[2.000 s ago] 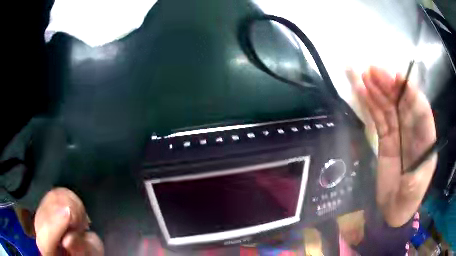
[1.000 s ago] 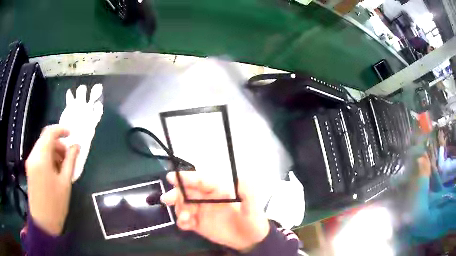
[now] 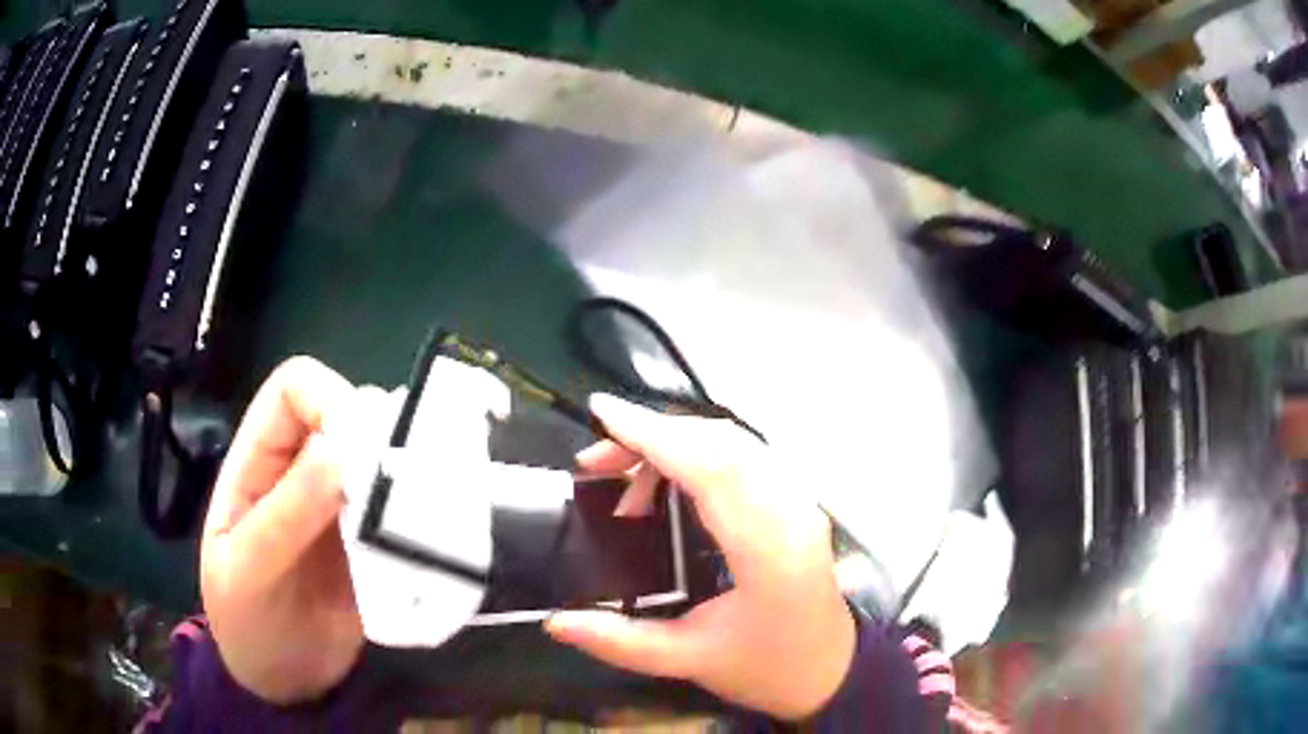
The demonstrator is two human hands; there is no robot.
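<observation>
My right hand (image 3: 732, 559) holds a clear window panel with a black border and yellow lettering (image 3: 502, 370) by its right edge, tilted above the speaker. My left hand (image 3: 280, 538) holds a white work glove (image 3: 416, 588) at the panel's left part; the white fabric shows through and around the panel. Below lies the black speaker, its display screen (image 3: 627, 556) with a silver-white surround partly covered by the glove and my hand. The speaker's wrist strap (image 3: 595, 308) loops out behind. The dial is hidden.
Stacked black speakers stand at left (image 3: 223, 201) and at right (image 3: 1112, 445). A milky plastic sheet (image 3: 803, 301) lies behind the work. Another white cloth or glove (image 3: 975, 574) is at the right. A pale bench ledge (image 3: 574, 93) runs across the back.
The panel has moved down and left and tilted over the speaker. My left hand has brought the white glove from the bench to the panel. The view has shifted left.
</observation>
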